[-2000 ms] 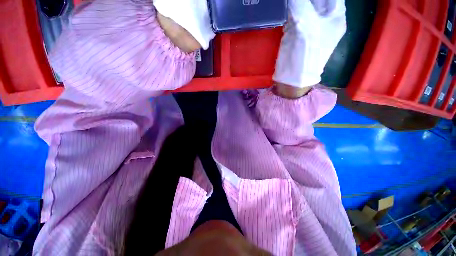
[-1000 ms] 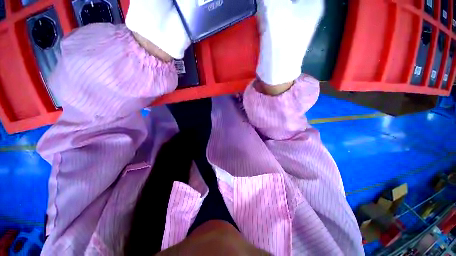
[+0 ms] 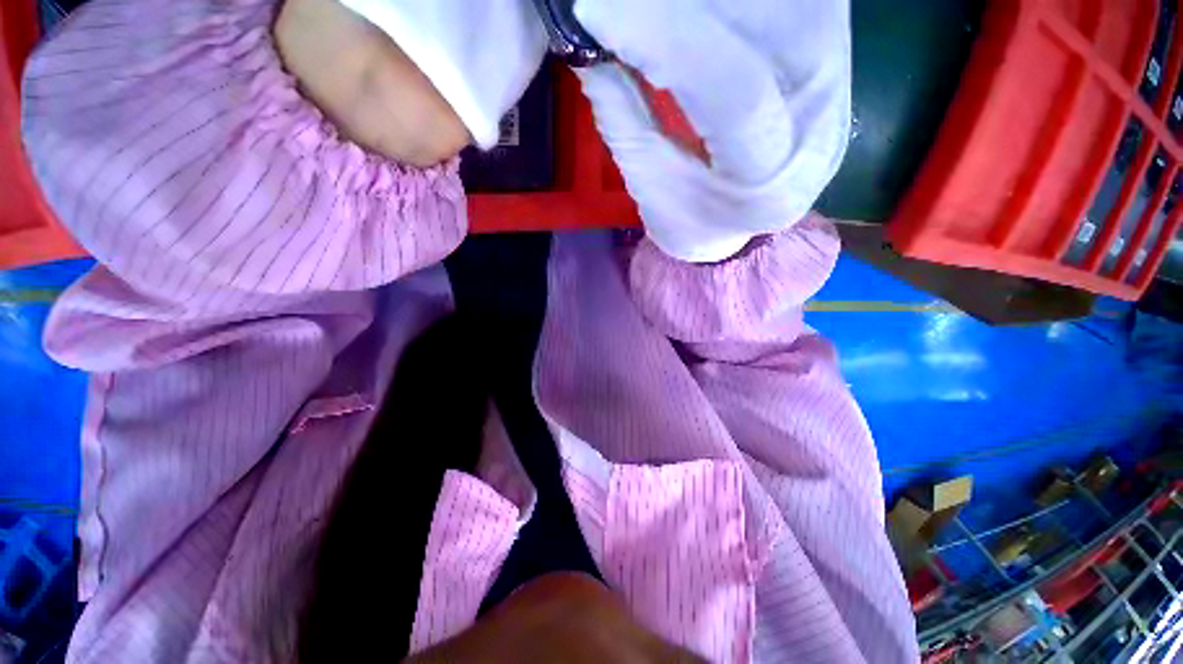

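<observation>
A phone (image 3: 571,36) is seen edge-on as a thin dark shiny strip at the top edge, between my two white gloves. My right hand (image 3: 727,123) is curled round it. My left hand (image 3: 454,52) is beside the phone, with its fingers cut off by the top edge, so its grip cannot be seen. Below them is a red compartment tray (image 3: 551,212). Another dark phone (image 3: 525,169) with a white printed label lies in a tray pocket, partly under my left glove.
A second red tray (image 3: 999,143) with dark phones in its pockets is at the right, over a brown board (image 3: 992,288). A dark green mat (image 3: 902,110) shows between the trays. Blue floor and open cardboard boxes (image 3: 932,506) are at lower right.
The held phone has turned from its flat face to edge-on. My right hand has curled inward, and my left forearm and sleeve appear larger and cover the tray's left phones.
</observation>
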